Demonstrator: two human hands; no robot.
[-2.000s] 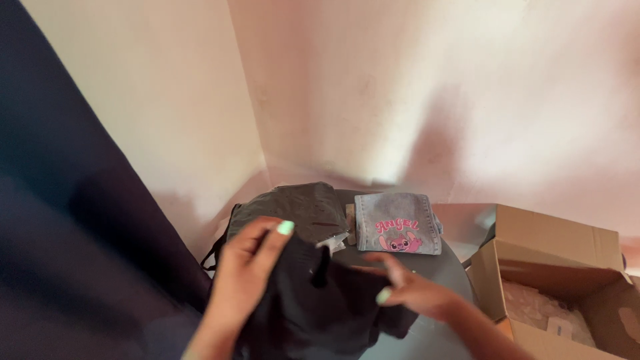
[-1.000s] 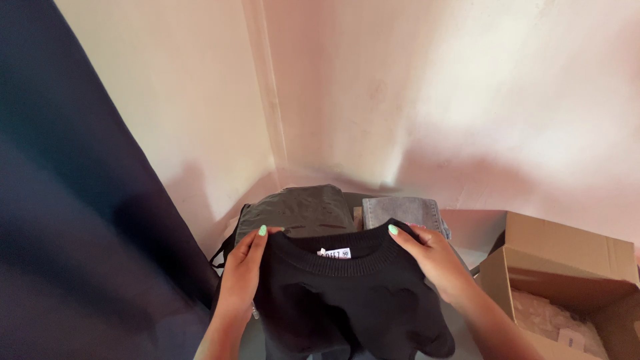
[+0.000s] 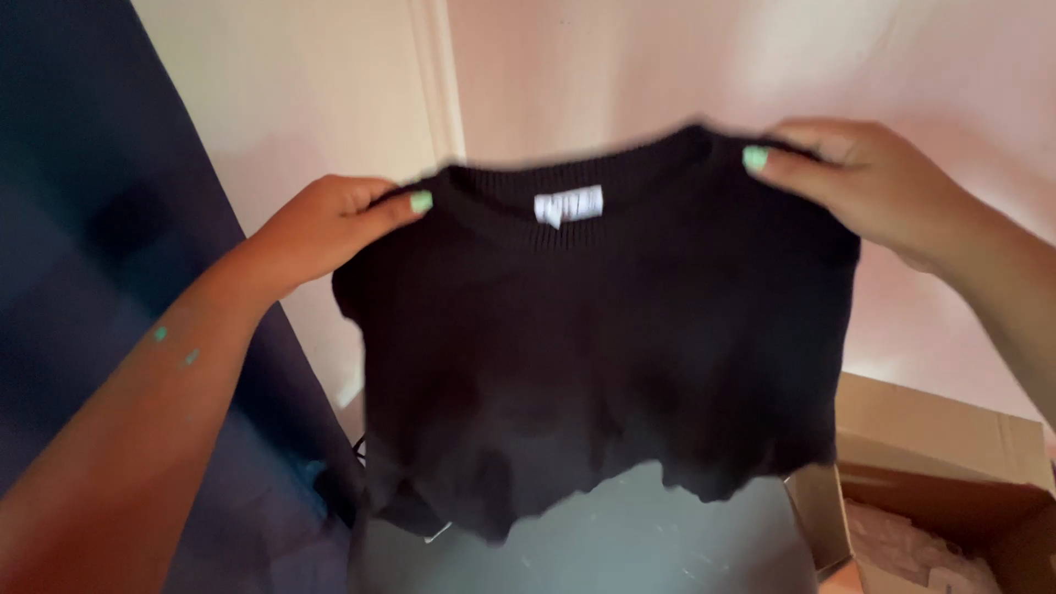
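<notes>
A black garment (image 3: pixel 577 330) with a ribbed round neckline hangs spread between my two hands. My left hand (image 3: pixel 330 227) pinches its shoulder on the left side, thumb in front. On the opposite shoulder, my right hand (image 3: pixel 858 181) grips the fabric in the same way. A white label (image 3: pixel 569 205) bearing writing is at the inside of the neckline. The garment's lower edge is uneven, and it hides much of the grey surface behind and below it. A small white tag end (image 3: pixel 439 532) shows near the bottom left.
The grey top of a stand or table (image 3: pixel 627 536) lies beneath the garment. To the right is an open cardboard box (image 3: pixel 932 429) with clear plastic packaging (image 3: pixel 916 544) inside. A dark blue curtain (image 3: pixel 99 206) hangs at the left. Pale walls meet in a corner behind.
Both hands have lifted the black garment and spread it wider. It now covers the dark bag and the folded grey denim item seen behind it in the earlier frames.
</notes>
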